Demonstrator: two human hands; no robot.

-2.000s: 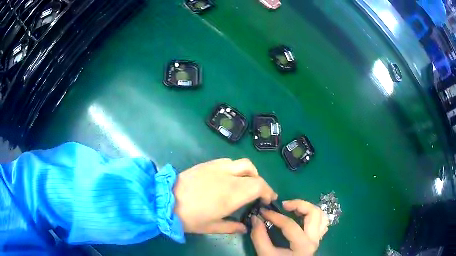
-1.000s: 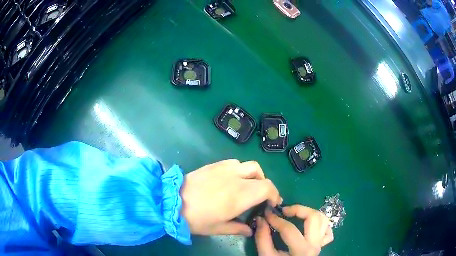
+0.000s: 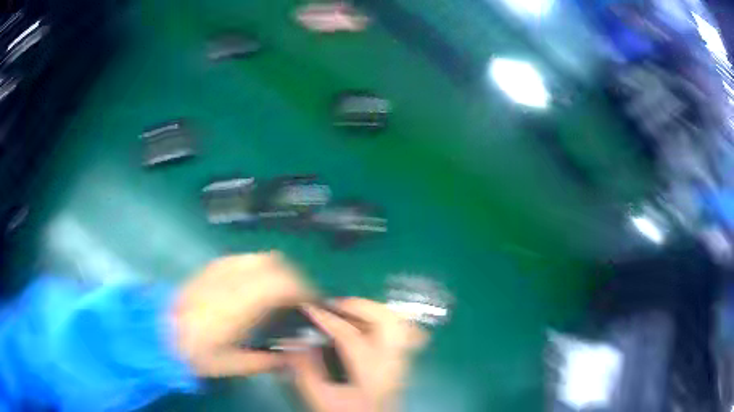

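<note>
The frame is strongly blurred. My left hand [image 3: 233, 310], in a blue sleeve, holds a dark watch housing [image 3: 278, 328] low in the picture. My right hand [image 3: 362, 346] is at the same housing from the right, its fingers on the housing's open side; whether they hold a small piece cannot be seen. The pile of small metal pieces [image 3: 418, 299] lies on the green surface [image 3: 483, 322], just above and right of my right hand. Beyond my hands lie several black housings, one at the left [image 3: 167, 143] and three close together in a row [image 3: 229, 199].
A rose-gold case [image 3: 331, 17] lies at the top, with a black housing [image 3: 361, 110] below it and another [image 3: 232, 46] to its left. Dark stacked trays [image 3: 40, 88] stand at the left edge. A dark area with a bright white patch [image 3: 587, 370] is at the lower right.
The whole view has shifted and blurred, so the housings, pile and hands appear further left. Both hands remain together at the same housing.
</note>
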